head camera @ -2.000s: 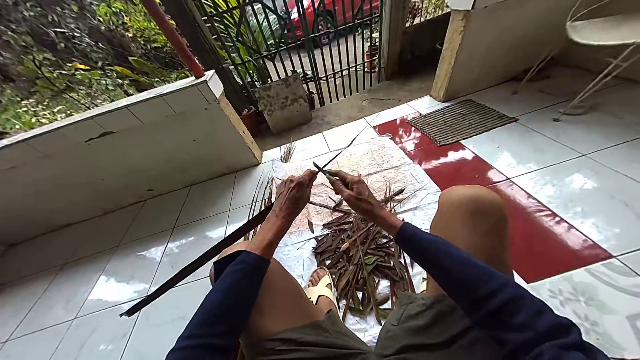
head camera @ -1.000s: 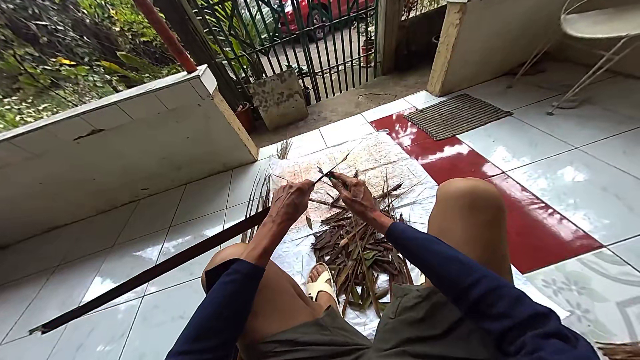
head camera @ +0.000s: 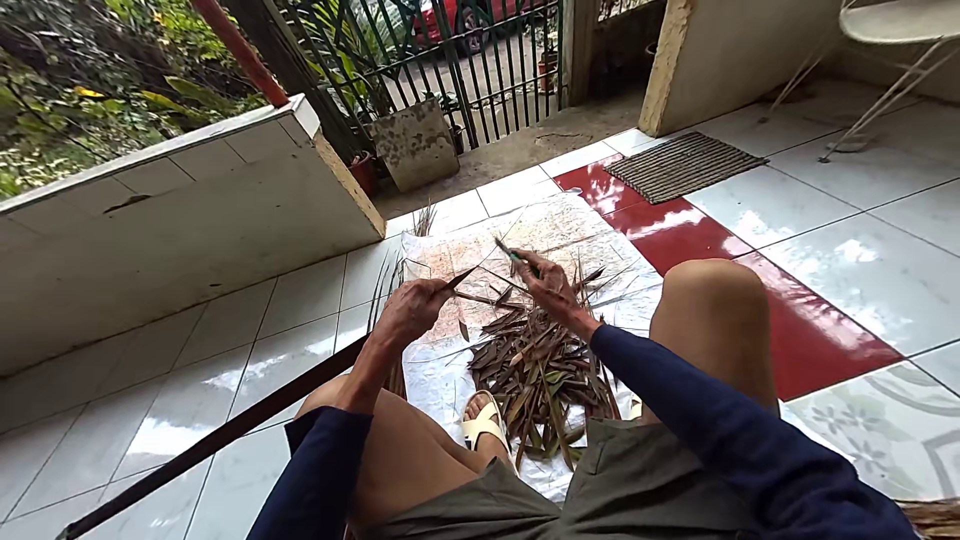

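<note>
My left hand (head camera: 411,309) is closed round a long dark dried palm leaf (head camera: 247,420), whose narrow end points forward past the fingers while the rest trails back to the lower left. My right hand (head camera: 547,283), a little to the right, grips a small knife (head camera: 511,252) with a green part at its handle; its tip points up and left. A thin strip runs close to the knife, and I cannot tell whether it is attached to the leaf. Below both hands, a heap of brown and green leaf scraps (head camera: 532,375) lies on a white sheet (head camera: 442,375).
A sandalled foot (head camera: 486,424) stands beside the heap. Thin leaf ribs lie left of the sheet. A low wall (head camera: 187,225) is on the left, a metal gate (head camera: 495,82) ahead, a ribbed mat (head camera: 684,166) on the tiles and a white chair (head camera: 900,26) at upper right.
My hands have moved apart, having been close together at the leaf's tip. The knife now shows clear of the leaf held in my left hand.
</note>
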